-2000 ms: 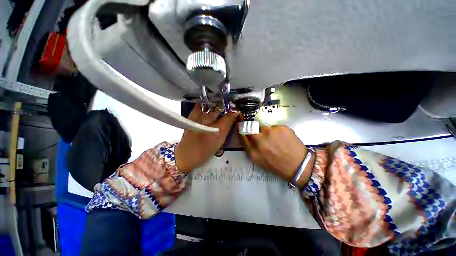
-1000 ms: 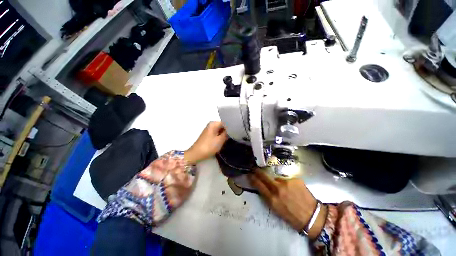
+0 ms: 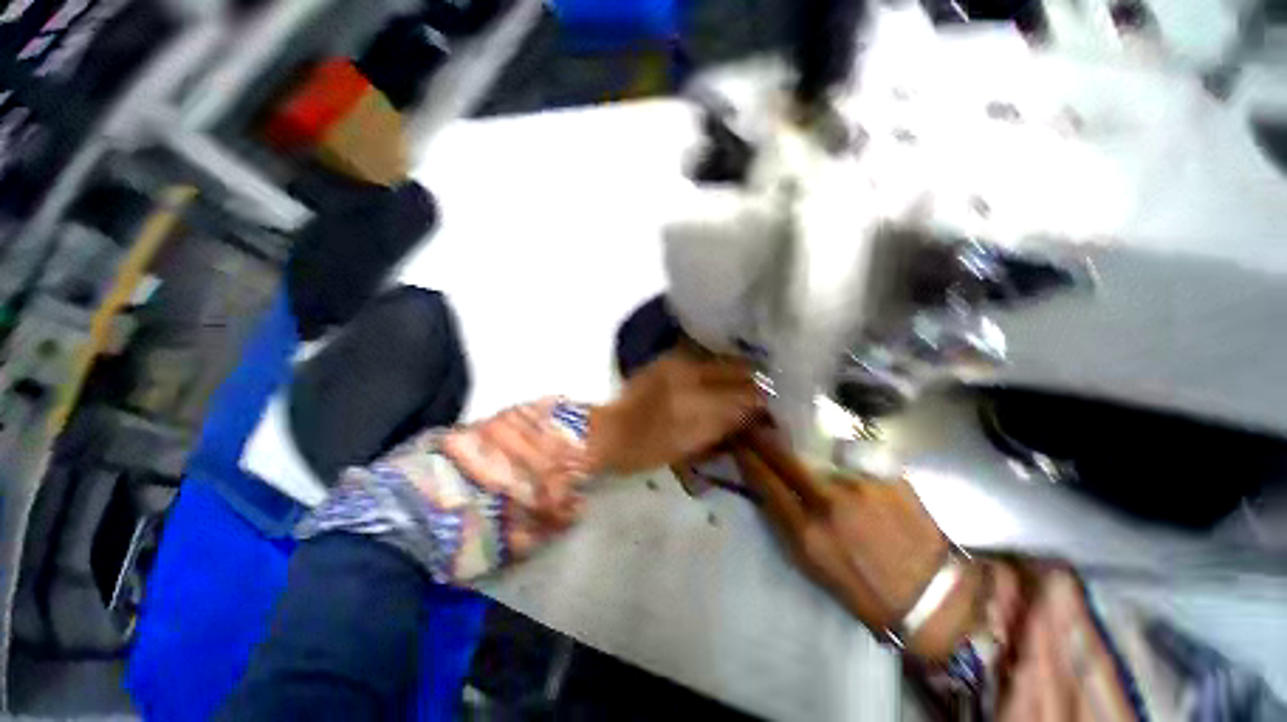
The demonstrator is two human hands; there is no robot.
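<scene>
The picture is blurred. A small black work piece [image 3: 648, 333] lies at the needle area, mostly hidden under my left hand. My left hand [image 3: 675, 412] lies over it with bent fingers, just left of the needle. My right hand [image 3: 844, 529] is in front of the needle, its fingertips touching or nearly touching my left fingertips. A thin dark edge of the piece shows below the fingers. The presser foot area [image 3: 847, 423] is lit by the lamp beside my right fingers.
The pale machine head [image 3: 790, 254] stands beyond my hands. A flat black pile [image 3: 378, 384] and a second black bundle [image 3: 359, 247] lie on the white table [image 3: 544, 198] at left. A dark item [image 3: 1143, 451] lies under the arm. A red-brown box [image 3: 339, 124] is beyond.
The view has swung. My left hand has moved from the piece's far left edge onto its near part, beside my right fingertips. My right hand remains in front of the needle.
</scene>
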